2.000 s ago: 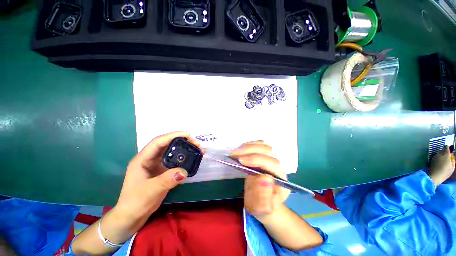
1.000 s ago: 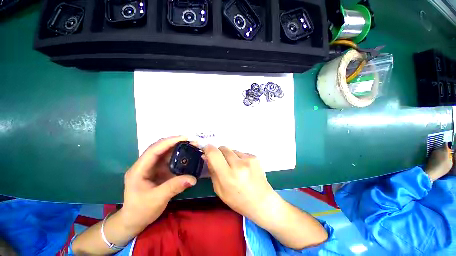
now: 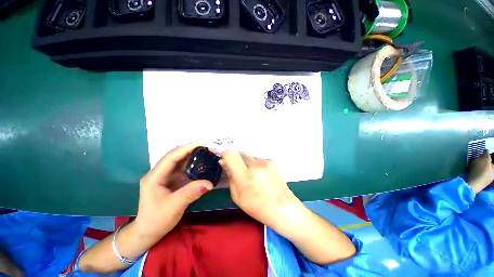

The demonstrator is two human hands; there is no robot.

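Note:
My left hand (image 3: 168, 186) holds a black watch case (image 3: 203, 166) between thumb and fingers, tilted, its inside facing up, over the paper's lower edge. My right hand (image 3: 257, 184) has its fingertips together against the case's right side. What they pinch is hidden, and no tweezers show. A small loose pile of tiny silvery parts (image 3: 222, 141) lies on the white paper (image 3: 189, 108) just beyond the hands. A clump of dark ring-like parts (image 3: 286, 95) lies at the paper's upper right.
A black foam tray (image 3: 179, 51) with cases in its pockets stands behind the paper. A cream ring (image 3: 364, 86) holding orange-handled cutters (image 3: 391, 72) and a clear bag (image 3: 421, 67) stands right, below a wire spool (image 3: 391, 19). Another person's hand (image 3: 481, 172) is at far right.
My right hand has come in from the right to the case's side. The tweezers it held two seconds ago no longer show. The case is more tilted in my left hand.

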